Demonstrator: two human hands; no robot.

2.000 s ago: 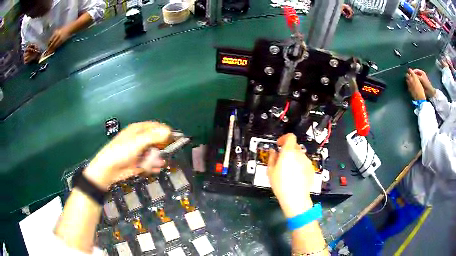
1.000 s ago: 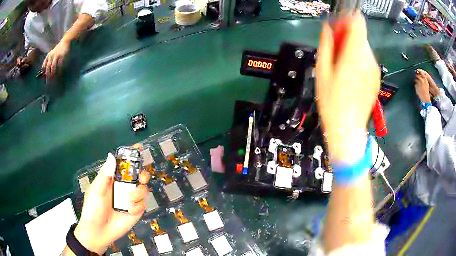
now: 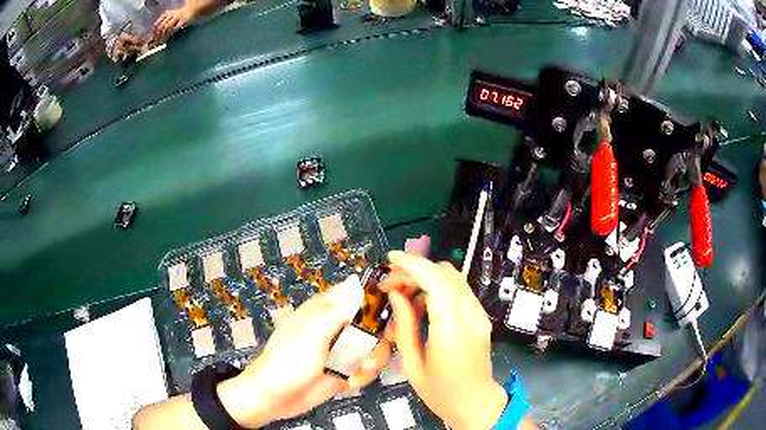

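Observation:
My left hand (image 3: 294, 357) holds a black device housing (image 3: 375, 304) with an orange flex cable and a square display module (image 3: 351, 348) hanging from its lower end. My right hand (image 3: 441, 336) is at the housing's upper right side, its fingertips touching the edge. Whether it grips a separate small part cannot be told. Both hands are over the clear blister tray (image 3: 369, 220), which holds rows of square modules with orange tails. The twin-station press (image 3: 571, 126) stands at the right, both red handles (image 3: 603, 189) down, with modules in both nests.
Loose housings (image 3: 311, 172) lie behind and left of the tray. White paper sheets (image 3: 113, 361) lie left of it. A pink pad (image 3: 417, 245) and a white-blue pen (image 3: 477, 227) are beside the press. A white power strip (image 3: 686, 281) is right of it. Another person's hands (image 3: 172, 18) are at top left.
My right hand has come down from the press's left handle to the housing in my left hand. That handle is now down and the left timer shows other digits. The view has shifted left.

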